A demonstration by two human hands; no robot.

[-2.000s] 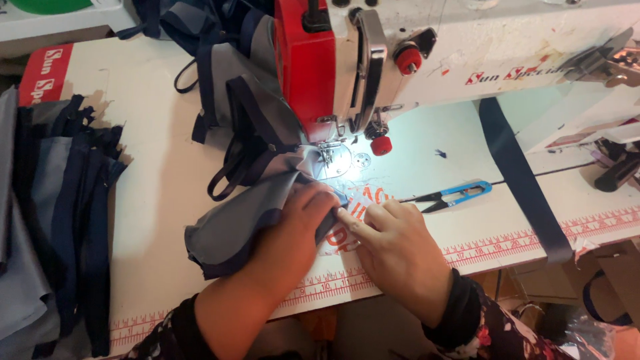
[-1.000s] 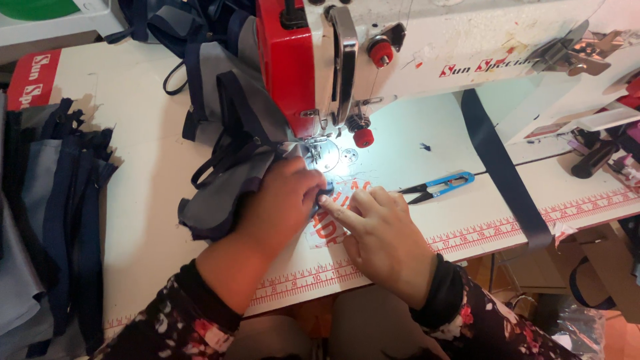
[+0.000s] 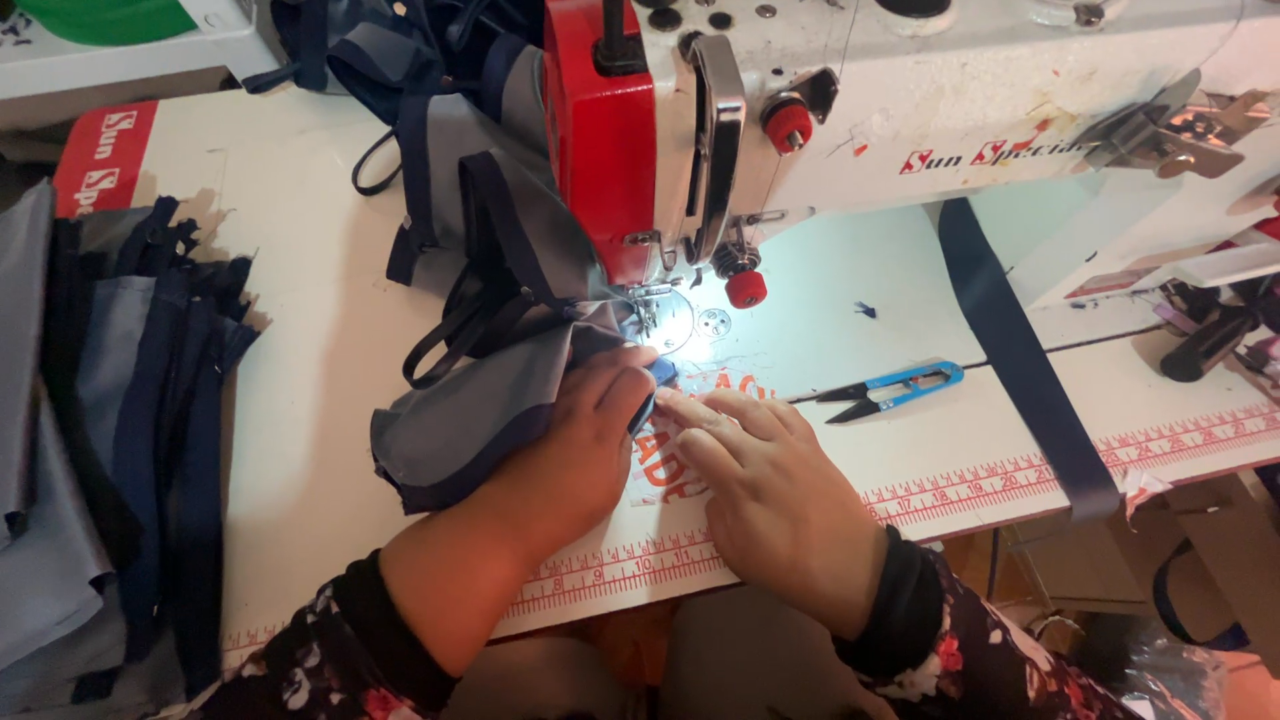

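Note:
Grey fabric with navy binding (image 3: 480, 410) lies bunched left of the presser foot (image 3: 650, 305) of a white and red sewing machine (image 3: 600, 160), its edge running to the lit needle area. My left hand (image 3: 590, 430) presses and grips the navy edge of this fabric just in front of the foot. My right hand (image 3: 760, 460) is beside it, its fingertips at the same navy edge near my left fingers; whether they pinch it cannot be told. Blue thread snips (image 3: 900, 385) lie to the right of my right hand.
Stacked grey and navy fabric pieces (image 3: 150, 400) lie at the left. More bound fabric (image 3: 380, 60) is heaped behind the work. A navy strap (image 3: 1030, 370) crosses the table at the right. A red printed ruler scale (image 3: 960, 495) runs along the front edge.
Both hands remain at the fabric edge by the presser foot, with small shifts of the fingers. The fabric stays bunched at the left of the foot.

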